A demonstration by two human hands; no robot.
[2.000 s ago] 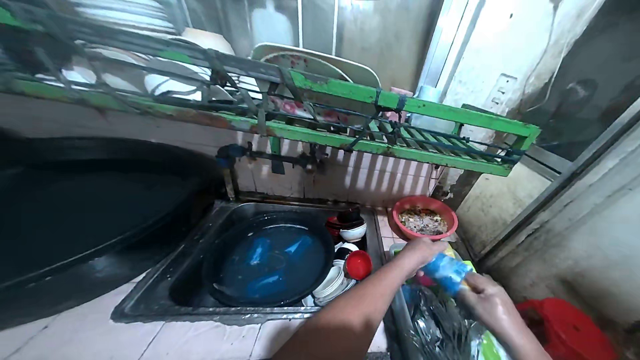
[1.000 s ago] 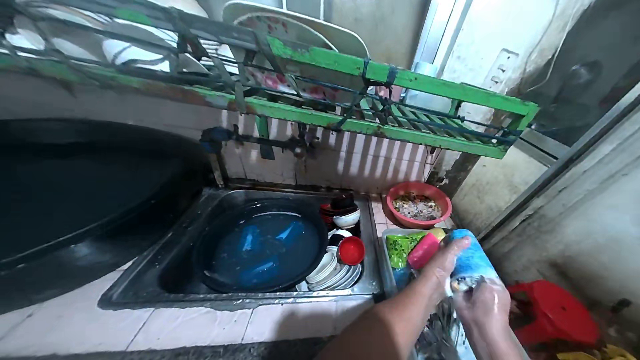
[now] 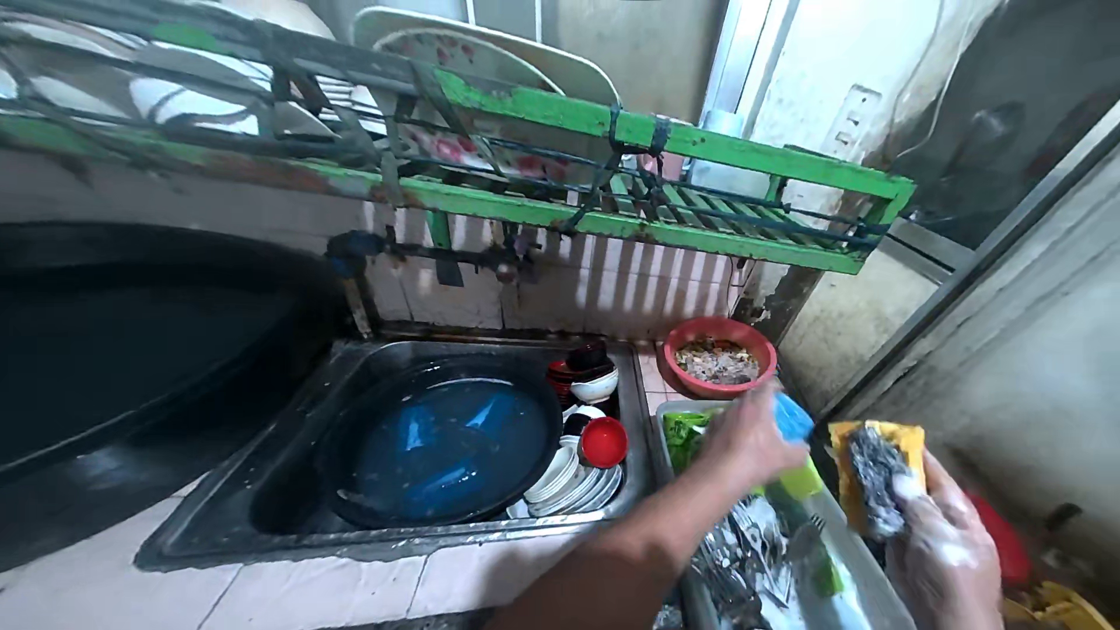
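My left hand [image 3: 748,437] is over the far part of a grey plastic tray [image 3: 853,534], with its fingers around a blue object [image 3: 792,417] whose kind I cannot tell. To the right of the tray, my right hand [image 3: 949,542] holds a yellow sponge [image 3: 910,437] with a grey metal scouring pad [image 3: 875,477] against it; white suds cover the thumb. Forks and spoons [image 3: 752,560] lie in the tray, beside green packets [image 3: 682,435]. Just beyond my left hand stands a red plastic basin [image 3: 766,350] with food scraps in it.
A steel sink [image 3: 280,547] holds a dark round basin of water [image 3: 437,455], stacked white plates [image 3: 577,490], a red bowl [image 3: 604,442] and other bowls. A green dish rack [image 3: 752,241] hangs above. At left is a large black vessel [image 3: 157,350]; a tap [image 3: 503,262] is on the wall.
My hands were together around the blue object; now they are apart, the left holding it over the tray. The sponge and scouring pad now show plainly in my right hand.
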